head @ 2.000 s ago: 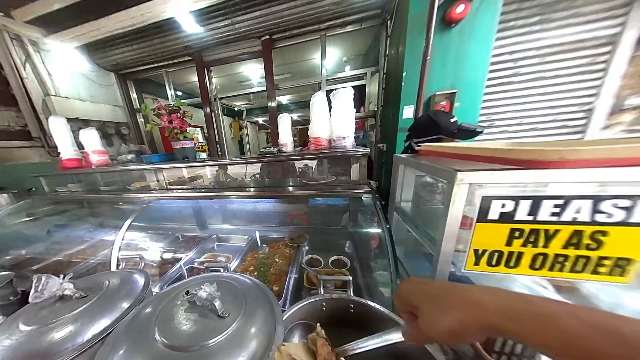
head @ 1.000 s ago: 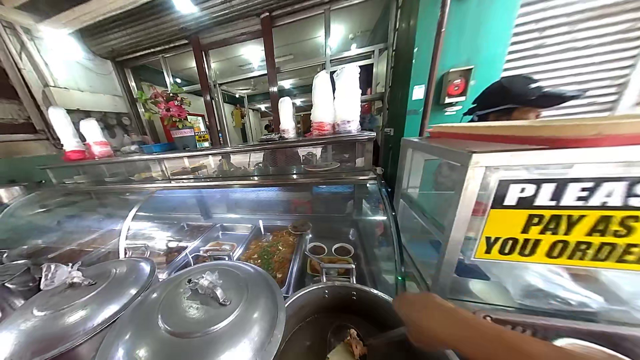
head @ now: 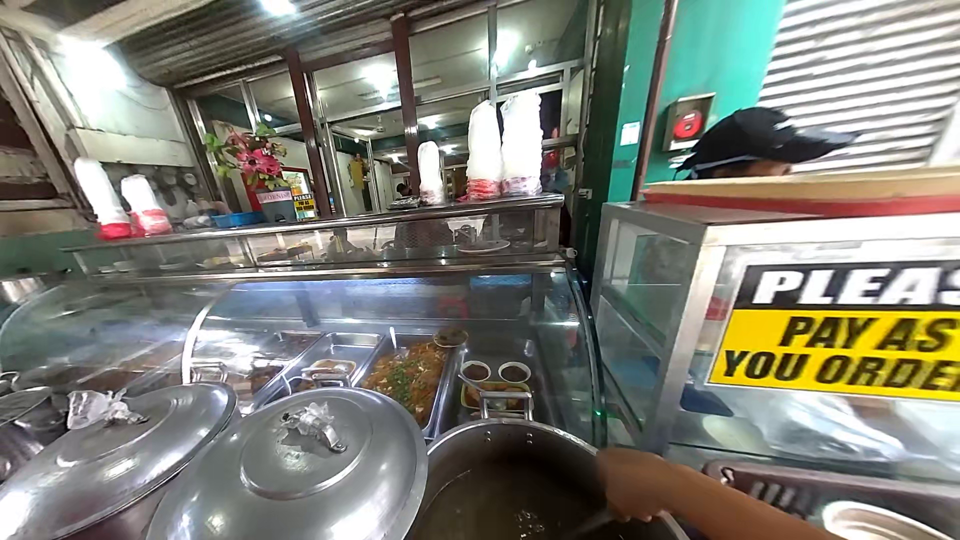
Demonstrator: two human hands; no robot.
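My right hand [head: 634,484] is closed around the handle of a metal ladle [head: 589,523] over the right side of a deep metal pot [head: 491,431]. The ladle's lower end is hidden in the dark broth [head: 517,495] or by the frame edge. To the pot's left, a domed metal lid [head: 337,442] with plastic tied on its handle covers another pot. A second lid [head: 150,427] lies further left. My left hand is out of view.
Behind the pots stands a curved glass food case [head: 300,300] with trays, one holding noodles [head: 409,375]. At right are a glass cabinet [head: 660,300], a brown plastic tray [head: 757,476] and a person in a black cap [head: 750,142]. Stacked cups [head: 484,154] stand above.
The ladle and the solid food pieces seen in the pot earlier are lower or out of sight. The person in the black cap has come further into view behind the cabinet.
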